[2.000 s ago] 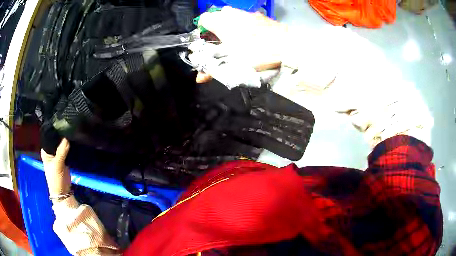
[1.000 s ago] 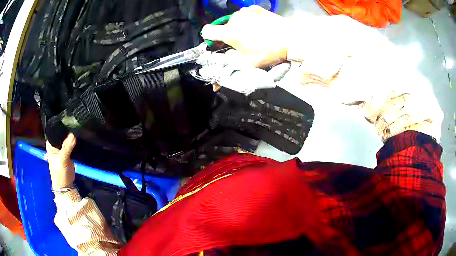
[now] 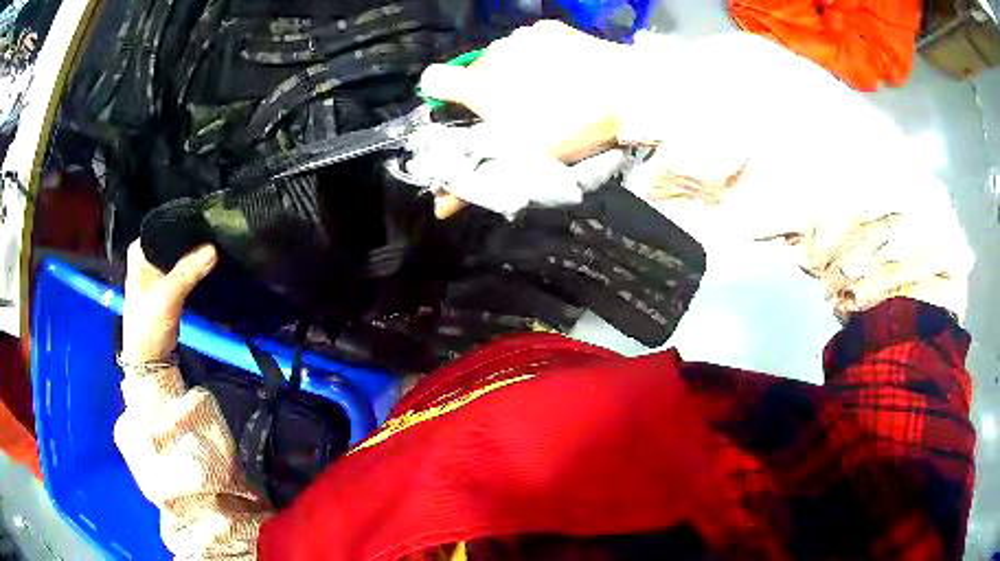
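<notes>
A black backpack with green-brown camo parts lies in front of me over other dark bags. My left hand grips its left end, a black edge, with the thumb on top. My right hand holds the scissors by their green handle. The long silver blades point left and lie along the bag's upper edge; whether they touch it is unclear. A white cloth is bundled around the right fingers and grip. A flat camo-black flap extends right of the bag.
A blue bin at lower left holds a dark bag. More dark bags are heaped at the top left beside a wood-edged table. An orange bundle and a blue object are at the top.
My left hand has moved up and right with the bag's edge. The scissors have shifted slightly left, still held in my right hand. The view has also shifted somewhat.
</notes>
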